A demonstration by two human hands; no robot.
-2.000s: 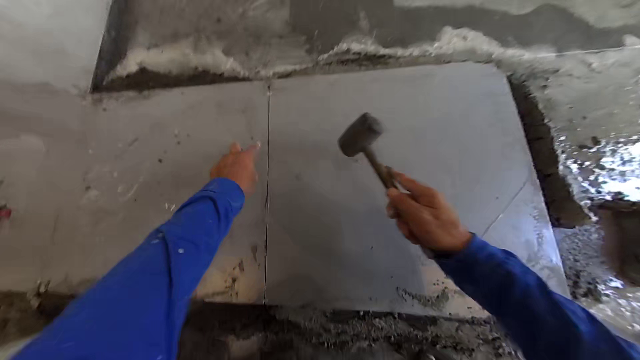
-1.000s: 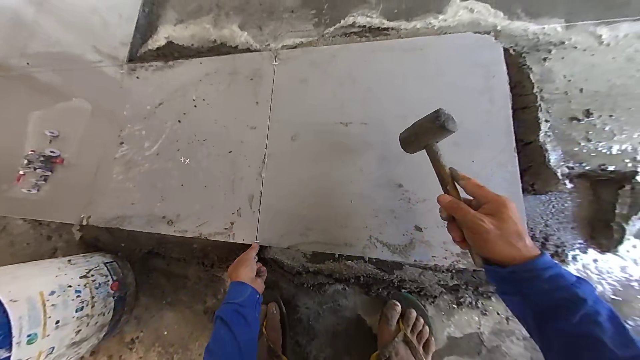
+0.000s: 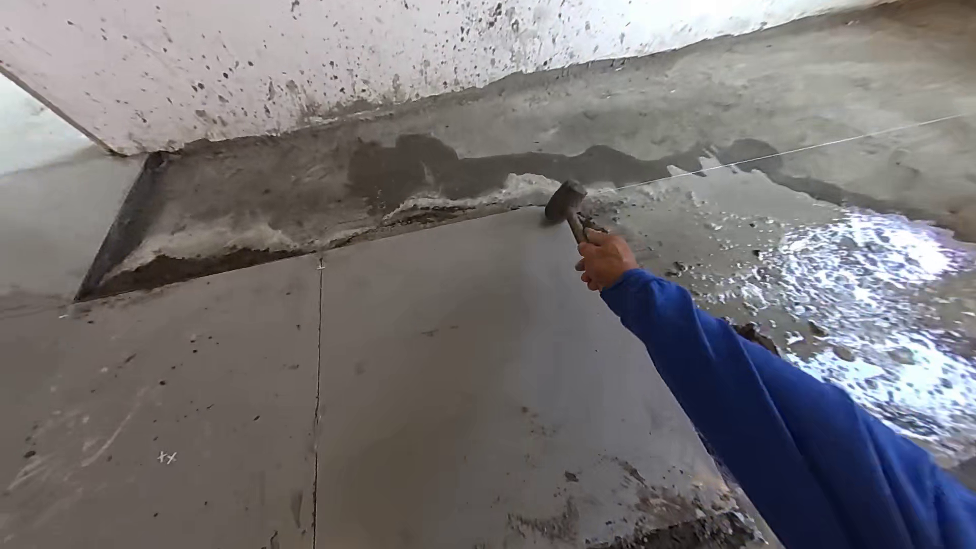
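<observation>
My right hand [image 3: 607,260] grips the handle of a rubber mallet [image 3: 566,202], and the dark mallet head is at the far right corner of a large grey floor tile [image 3: 427,358]. Whether the head touches the tile is hard to tell. To the left lies a second grey tile [image 3: 191,396], parted from the first by a narrow straight joint with a small white tile spacer [image 3: 320,264] at its far end. More white spacers [image 3: 166,457] lie on the left tile. My left hand is out of view.
A taut white string [image 3: 793,152] runs over the mortar bed toward the upper right. Behind the tiles, rough mortar [image 3: 252,198] meets a splattered white wall [image 3: 366,53]. Wet, shining mortar [image 3: 877,305] lies on the right, and loose mortar [image 3: 694,530] edges the near side.
My right hand has carried the mallet to the tile's far corner. My left hand, at the near end of the joint one second ago, has gone out of view. The view has shifted toward the wall.
</observation>
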